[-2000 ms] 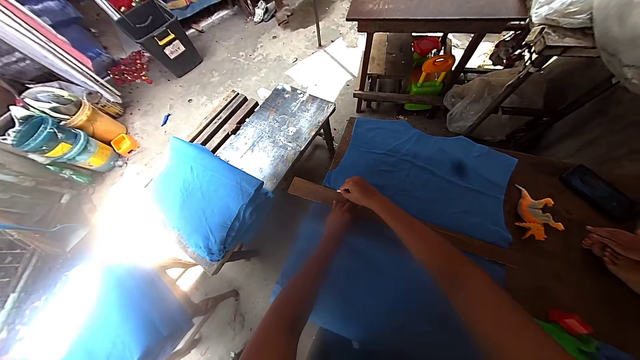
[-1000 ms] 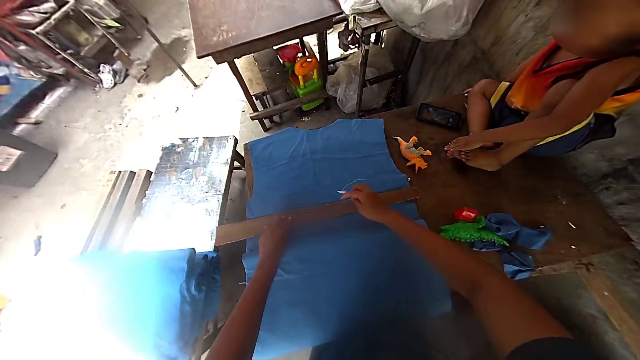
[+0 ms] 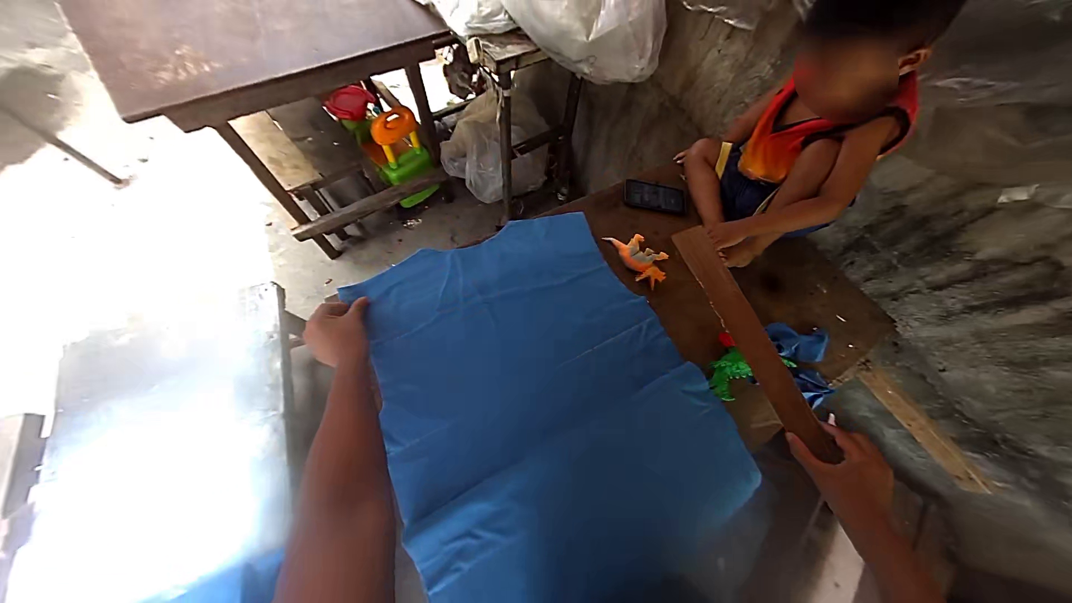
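A cut piece of blue fabric (image 3: 536, 360) lies spread over a dark wooden tabletop (image 3: 770, 289), with some creases and light marks across it. At its upper left corner, my left hand (image 3: 337, 331) pinches the edge between thumb and fingers. My right hand (image 3: 850, 469), at the lower right, grips the near end of a flat brown wooden strip (image 3: 749, 335), whose far end reaches toward a seated person's foot. A small white item, too small to name, shows by my right fingers.
A person (image 3: 796, 159) sits on the tabletop's far corner beside a black phone (image 3: 655, 197). An orange and grey toy dinosaur (image 3: 641, 258) lies right of the fabric. A green toy (image 3: 730, 373) and blue scraps (image 3: 800, 343) lie under the strip. Another table (image 3: 251, 50) stands beyond.
The wooden strip, which lay across the fabric, is now off it to the right in my right hand. My left hand has moved from the strip to the fabric's upper left corner. The view has shifted right.
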